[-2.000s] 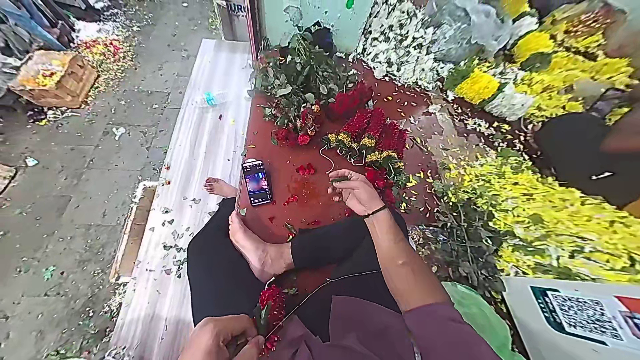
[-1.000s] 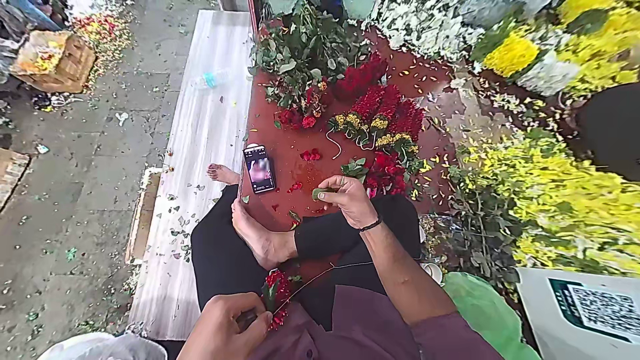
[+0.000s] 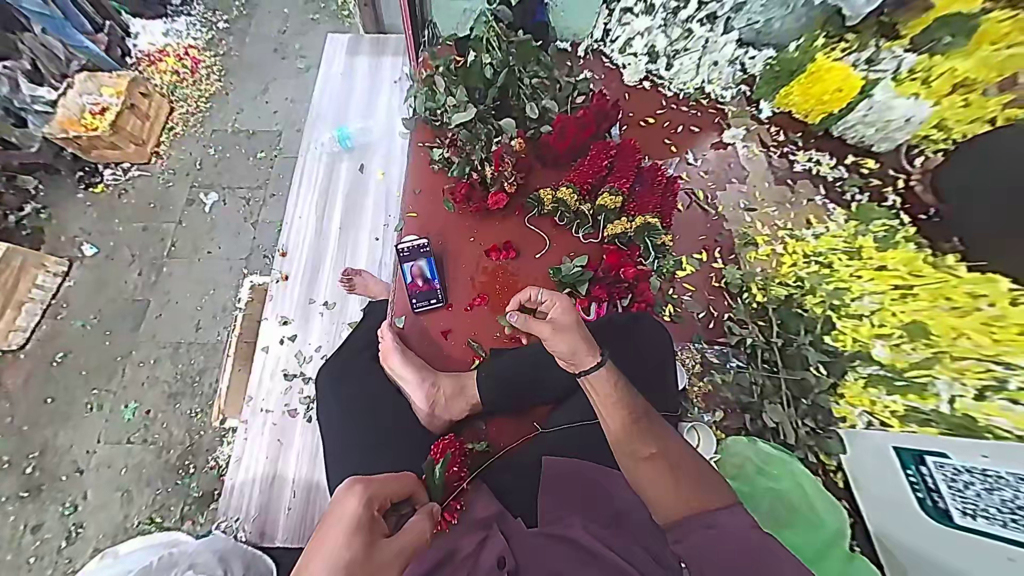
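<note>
My left hand [image 3: 376,516] grips a short red flower garland [image 3: 450,468] with a green leaf on it, low over my lap. A thin thread [image 3: 512,448] runs from the garland to the right, beneath my right forearm. My right hand [image 3: 556,324] is raised over my crossed legs, thumb and forefinger pinched on a small green leaf piece [image 3: 506,322]. Beyond it lie red flowers [image 3: 624,276] with green leaves [image 3: 571,274], and several red garlands with yellow ends [image 3: 612,180]. A leafy bunch of red roses [image 3: 480,120] lies farther back.
A lit phone [image 3: 420,274] rests on the red surface near my bare foot. A pale board [image 3: 344,192] runs along the left, with a clear bottle on it. Yellow flowers [image 3: 920,328] and leafy stems are heaped at right, beside a green bag [image 3: 784,512] and a white panel bearing a printed code.
Two seconds ago my right hand showed no leaf; one second ago it held a green leaf. Green leaves now lie by the red flowers, where none showed in the oldest frame.
</note>
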